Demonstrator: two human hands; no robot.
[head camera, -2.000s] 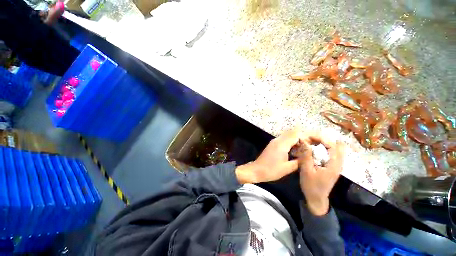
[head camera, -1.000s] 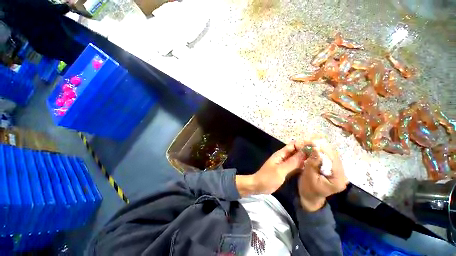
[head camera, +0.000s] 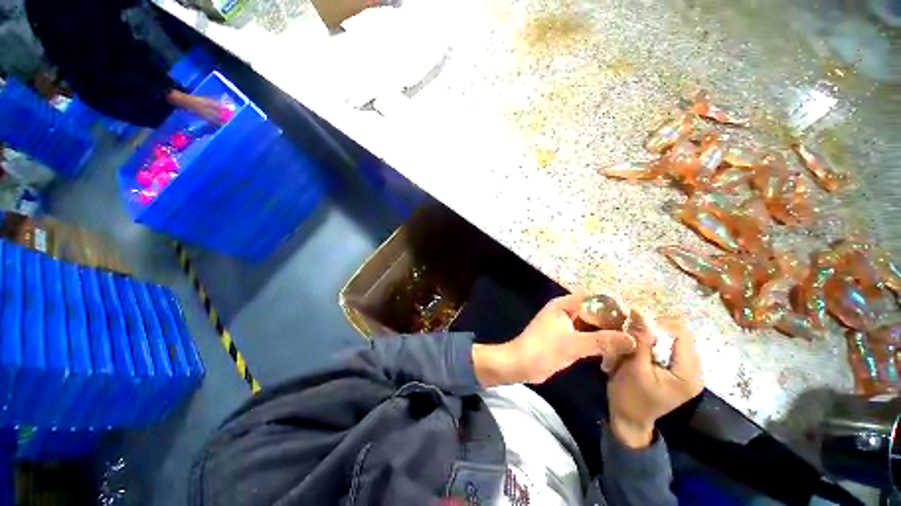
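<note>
My left hand (head camera: 553, 341) holds a shiny brownish moulded piece (head camera: 601, 312) at the table's near edge, between thumb and fingers. My right hand (head camera: 652, 380) is against it, with its fingers closed on a small white cloth (head camera: 664, 348); its fingertips meet the piece. The fingers hide part of the piece. A loose heap of glossy orange-brown pieces (head camera: 726, 222) lies on the pale speckled table (head camera: 494, 178), to the right of and beyond my hands.
A metal cup (head camera: 858, 440) stands at the right edge. An open cardboard box (head camera: 380, 287) is below the table edge. A blue bin (head camera: 222, 198) with pink pieces is at the left, a person's hand (head camera: 201, 107) at it. Stacked blue crates (head camera: 94, 336) stand far left. White cloths (head camera: 395, 59) lie on the table.
The view has shifted, so the table things sit lower and farther right. The piece shows more openly between my fingers. Another person's hand now reaches to the blue bin.
</note>
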